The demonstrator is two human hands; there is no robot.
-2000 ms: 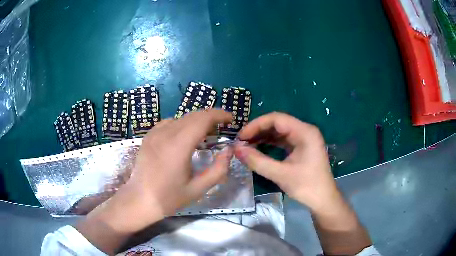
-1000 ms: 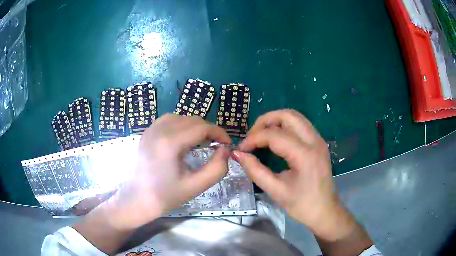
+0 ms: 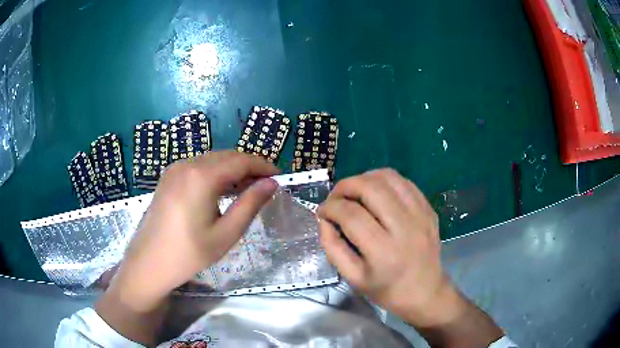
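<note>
A shiny silver dome sheet (image 3: 299, 262) with holes along its edges lies across the near bench edge and the wearer's lap. My left hand (image 3: 204, 217) is over its middle, thumb and index finger pinching its top edge. My right hand (image 3: 384, 241) is at the sheet's right end, fingers curled at its edge; a thin clear layer seems to run from there over the sheet. Several black and gold keypad boards (image 3: 316, 139) stand in a row just beyond the sheet, some with their lower ends covered.
A red tray (image 3: 571, 102) with white inside is at the far right, with green material (image 3: 610, 34) beside it. Clear plastic (image 3: 15, 102) is at the left edge. Small scraps dot the green bench (image 3: 435, 61).
My hands were together at the sheet's top edge and are now apart. My left hand has moved left along the edge; my right hand has turned and lowered slightly. The sheet's top right corner now shows.
</note>
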